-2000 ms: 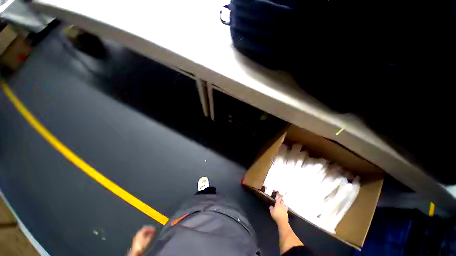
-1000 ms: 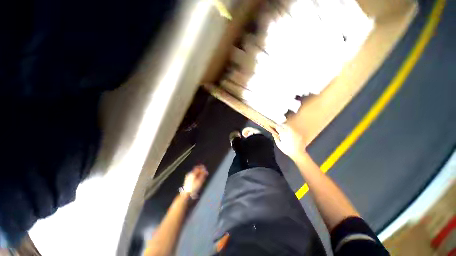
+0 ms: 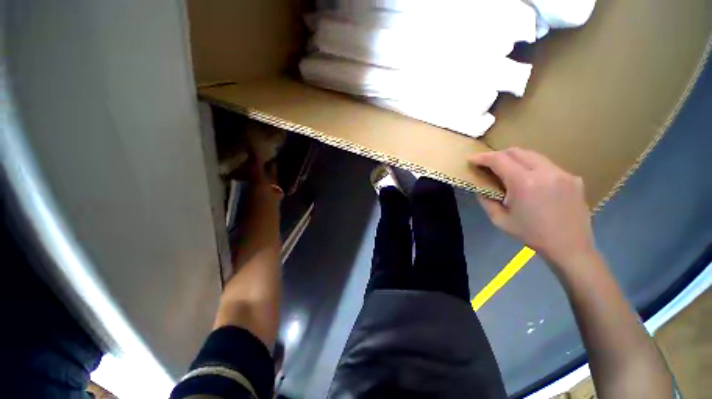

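An open brown carton (image 3: 343, 117) fills the top of the view, close in front of me. White stuffing rolls (image 3: 406, 54) lie side by side in it. My right hand (image 3: 539, 199) grips the near wall's edge near its right corner, thumb and fingers on either side of the cardboard. My left hand (image 3: 261, 152) is in shadow under the carton's near left part, beside the table edge. Its fingers are dark and partly hidden, so I cannot tell if it holds the carton.
The pale table side (image 3: 117, 156) runs along the left, close to the carton and my left arm. Dark fabric (image 3: 39, 335) lies at the lower left. A yellow line (image 3: 503, 278) crosses the grey floor at the right. My shoe (image 3: 383, 178) shows below the carton.
The carton is nearer and larger in view. My left hand has moved forward under its near left side. My right hand still grips the carton's edge. The view has turned since the earliest frame.
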